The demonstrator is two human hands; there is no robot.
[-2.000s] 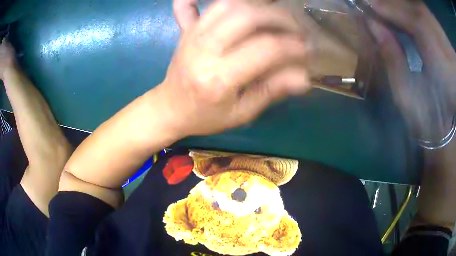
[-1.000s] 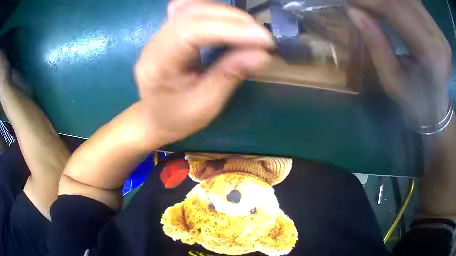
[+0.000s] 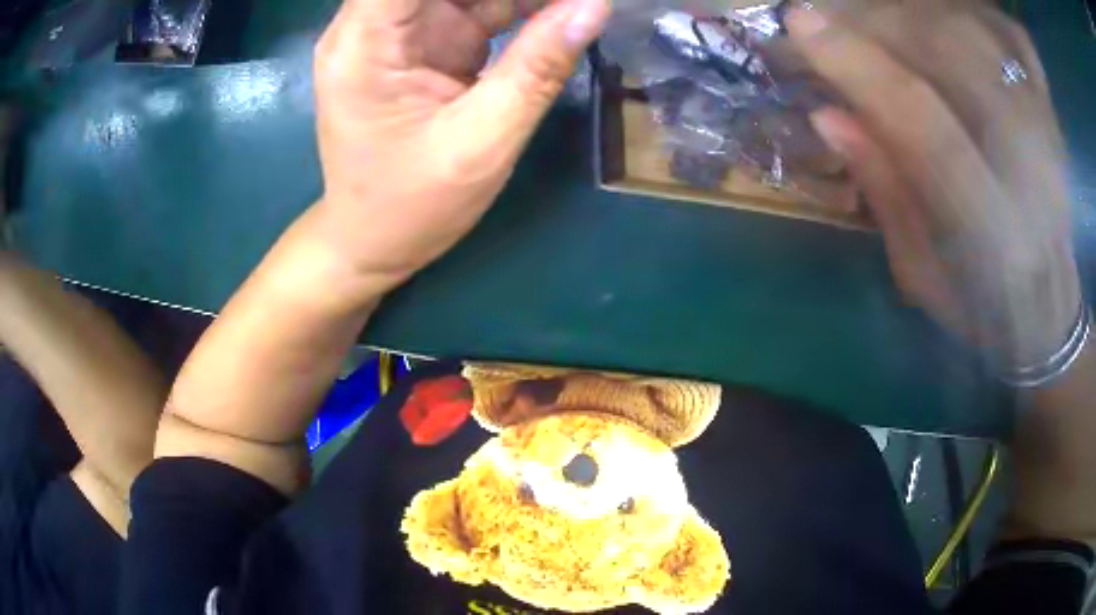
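Note:
A small open carton (image 3: 673, 189), brown inside with a dark left wall, lies on the table at upper right. Shiny clear plastic bags (image 3: 733, 132) with dark contents lie in and over it. My left hand (image 3: 415, 150) is raised left of the carton, with its thumb tip near clear film at the top edge; its other fingertips are partly cut off, so its grip is unclear. My right hand (image 3: 962, 168), blurred and wearing thin bracelets, is over the carton's right side with the plastic between its thumb and fingers.
The glossy dark-green table (image 3: 529, 288) has a pale front edge. Another small carton with shiny contents (image 3: 165, 30) is at the far upper left. Another person's bare arm (image 3: 60, 330) is at the left edge. A blue object (image 3: 346, 408) shows below the table edge.
My left hand has moved up and away from over the carton, showing its left wall. Shiny plastic now covers more of the carton. Another carton has come into view at upper left.

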